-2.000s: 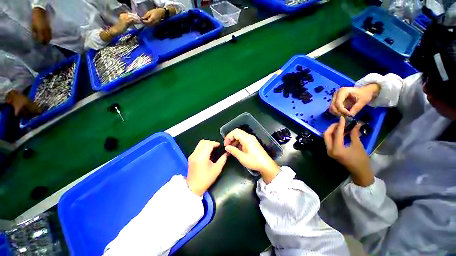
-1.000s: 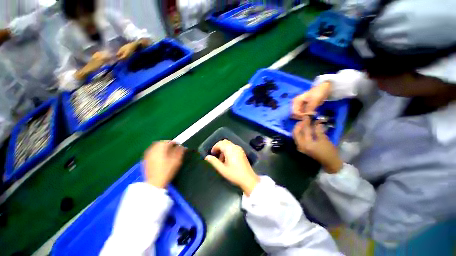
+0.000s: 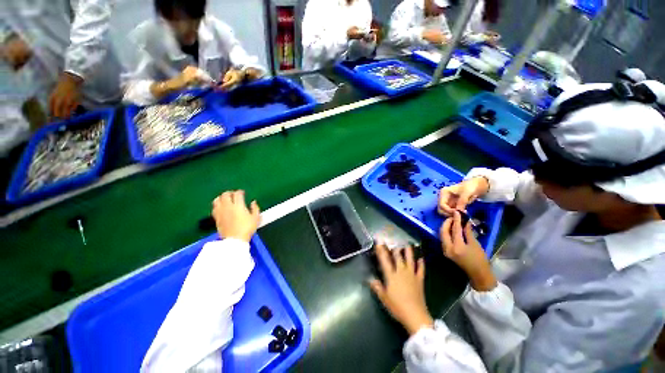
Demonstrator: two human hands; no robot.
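Observation:
My left hand (image 3: pixel 235 216) is over the belt's near edge, palm down, with a dark piece (image 3: pixel 208 224) beside it on the belt. Whether its fingers touch or hold anything is hidden. My right hand (image 3: pixel 401 284) is over the dark bench right of the clear parts box, fingers spread; blurred dark and shiny pieces show at its fingertips. The clear box (image 3: pixel 338 224) holds a heap of small black parts. My blue work tray (image 3: pixel 146 306) has several black housings (image 3: pixel 278 338) in its right corner, partly beside my left sleeve.
A neighbour at right works with both hands over a blue tray (image 3: pixel 430 211) of black parts. The green belt (image 3: pixel 168 193) runs across, carrying a stemmed part (image 3: pixel 81 230) and a dark piece (image 3: pixel 62 280). Trays of silver-white pieces (image 3: pixel 65 156) stand across it. Clear packaging (image 3: pixel 25 355) lies at lower left.
Both hands came apart. My left hand moved to the belt's edge; my right hand left the clear box and moved right. Black housings now show in my tray. The camera view tilted up.

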